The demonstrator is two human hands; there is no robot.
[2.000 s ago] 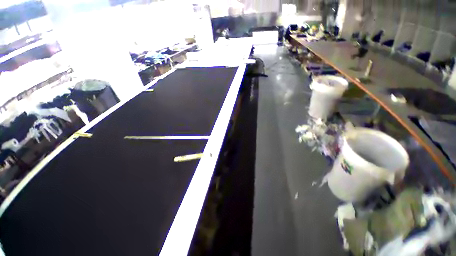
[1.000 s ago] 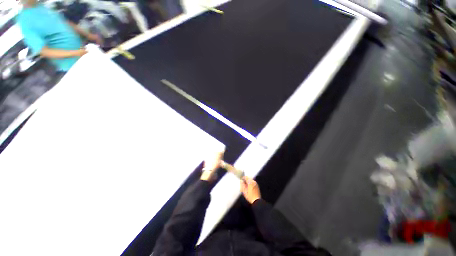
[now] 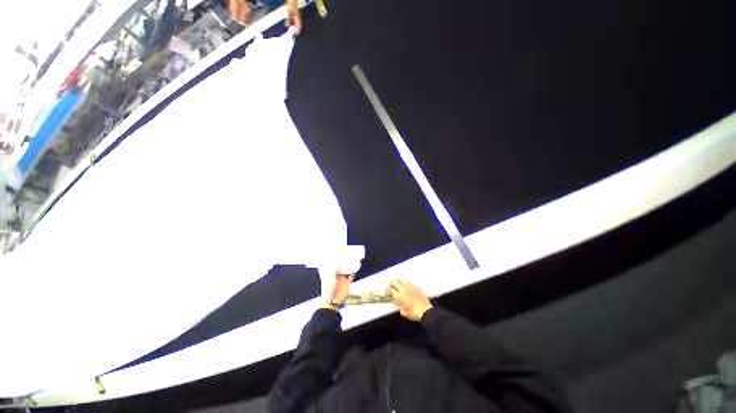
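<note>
The white fabric ply (image 3: pixel 210 185) lies over the black fabric ply (image 3: pixel 565 105), its end edge curving across the cloth. My left hand (image 3: pixel 342 290) holds the near corner of the white ply, bunched above the fingers, at the white table rim (image 3: pixel 557 222). My right hand (image 3: pixel 411 301) grips the right end of a short mottled metal bar (image 3: pixel 370 298) over the rim; the bar's left end touches or nearly touches my left hand. A long ruler (image 3: pixel 420 175) lies on the black ply, its near end over the rim.
A co-worker's hand (image 3: pixel 294 16) is at the far corner of the white ply, the other hand beside it. A small yellowish bar (image 3: pixel 321 7) lies at the far edge. Grey floor (image 3: pixel 646 323) lies along the table's near side; pale scraps (image 3: pixel 714 395) sit at lower right.
The view has turned and moved closer to the table edge. The white ply's end edge has gone from straight to curved. Both my hands stay at the corner and bar, now at the rim.
</note>
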